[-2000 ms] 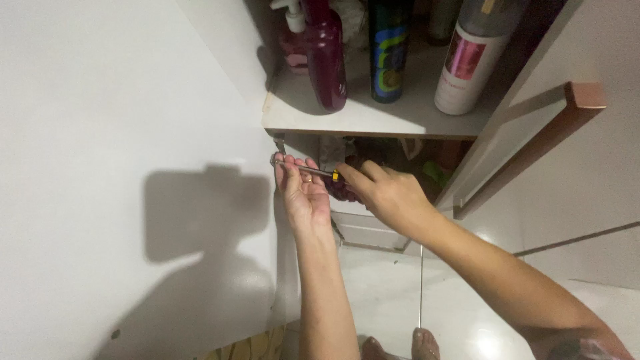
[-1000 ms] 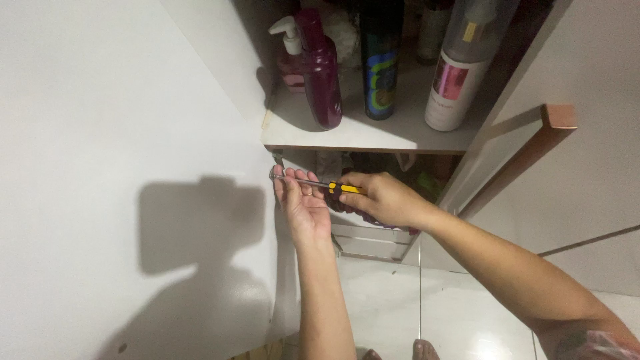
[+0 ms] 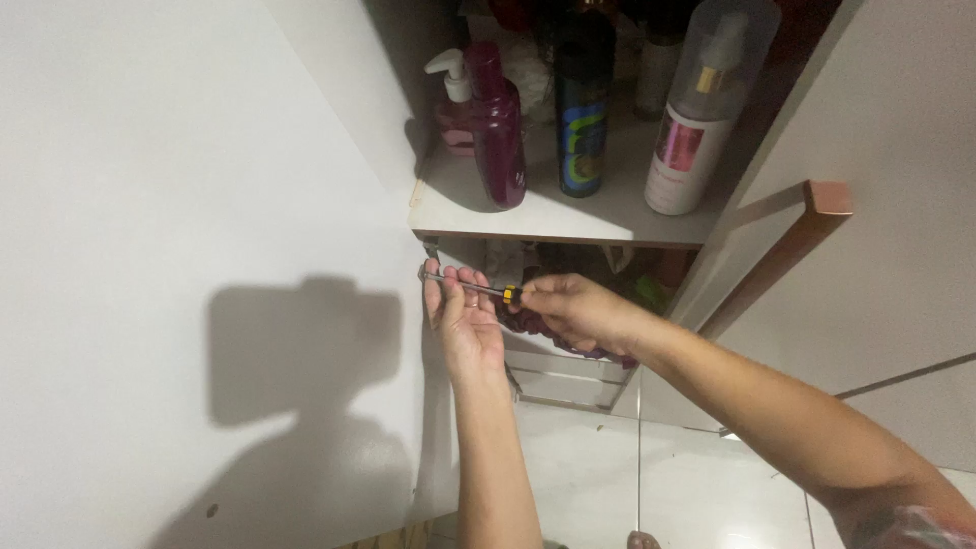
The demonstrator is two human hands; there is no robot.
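Note:
My right hand [image 3: 576, 309] is closed around the yellow and black handle of a screwdriver [image 3: 482, 288]. The metal shaft runs left across the fingers of my left hand [image 3: 469, 328], palm up, with its thumb resting on the shaft. At the far end, the tip meets a small metal hinge part [image 3: 424, 272] by the edge of the white cabinet door [image 3: 320, 229]; the exact contact is too small to tell. Another bit of metal hinge [image 3: 431, 248] shows just under the shelf's left corner.
Above my hands, a white shelf [image 3: 534, 221] holds a maroon bottle [image 3: 499, 145], a dark spray can [image 3: 583, 137] and a clear-capped spray bottle [image 3: 686, 145]. At right stands a door with a copper-coloured handle [image 3: 770, 267]. White floor tiles [image 3: 579, 465] lie below.
The yellow handle showed more one second ago; my right hand now covers most of it, close to the shaft. My left hand keeps its place at the shaft.

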